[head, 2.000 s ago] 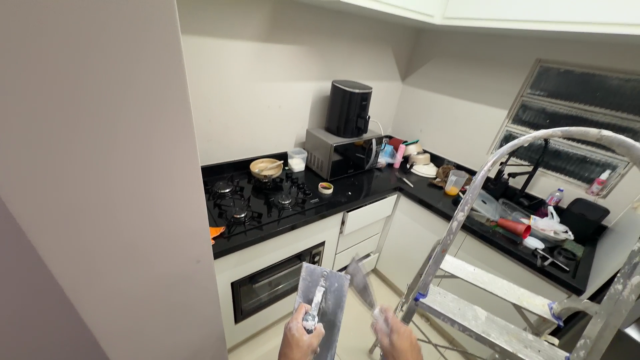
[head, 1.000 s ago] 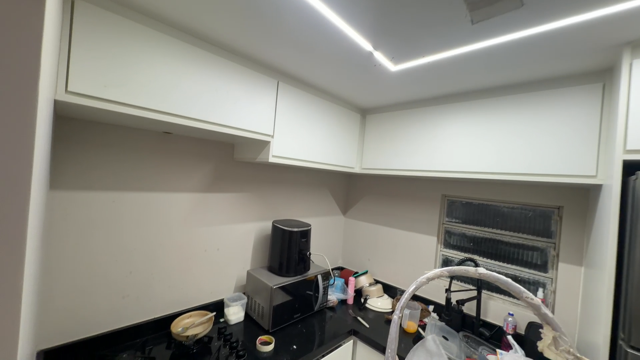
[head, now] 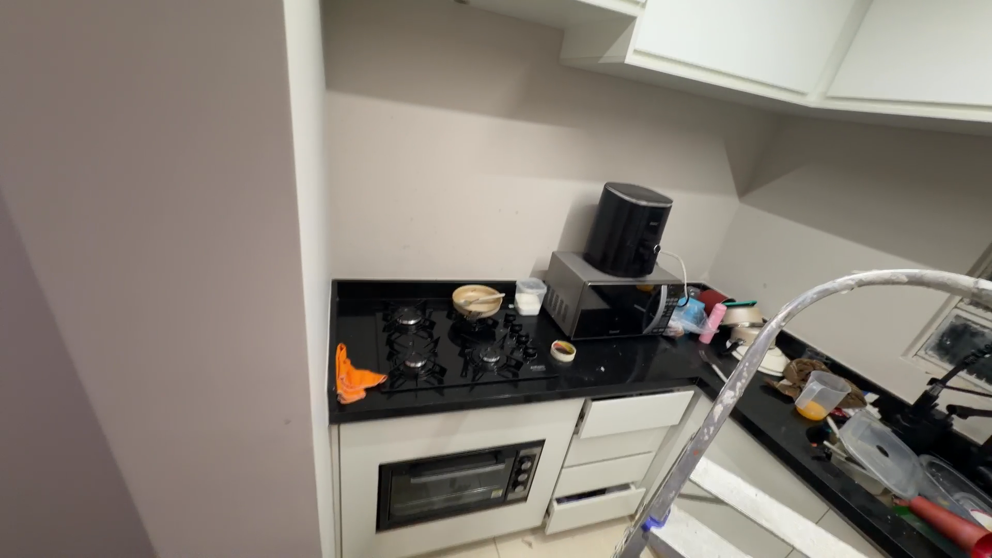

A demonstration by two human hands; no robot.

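Note:
Neither of my hands shows in the head view now, so what they hold is hidden. A metal stepladder [head: 732, 395], its curved top rail spattered with white, stands at the right. Beyond it, on the black countertop [head: 620, 372], are a gas cooktop [head: 457, 353] with a bowl [head: 477, 301] holding a utensil, an orange cloth [head: 355, 376] at its left end, and a roll of tape [head: 563, 351]. A black air fryer [head: 629, 229] sits on a microwave oven [head: 612, 302], beside a clear plastic container [head: 530, 297] with white contents.
A wall edge [head: 306, 271] rises close at the left. White cabinets [head: 721, 46] hang overhead. Below the counter are a built-in oven [head: 461, 484] and partly pulled-out drawers [head: 635, 412]. A measuring cup [head: 821, 395] and plastic lids [head: 880, 453] crowd the right counter.
Two seconds ago my left hand held a plastering trowel and my right hand a putty knife, low in the view; both are out of sight now. The view tilted up, then down again.

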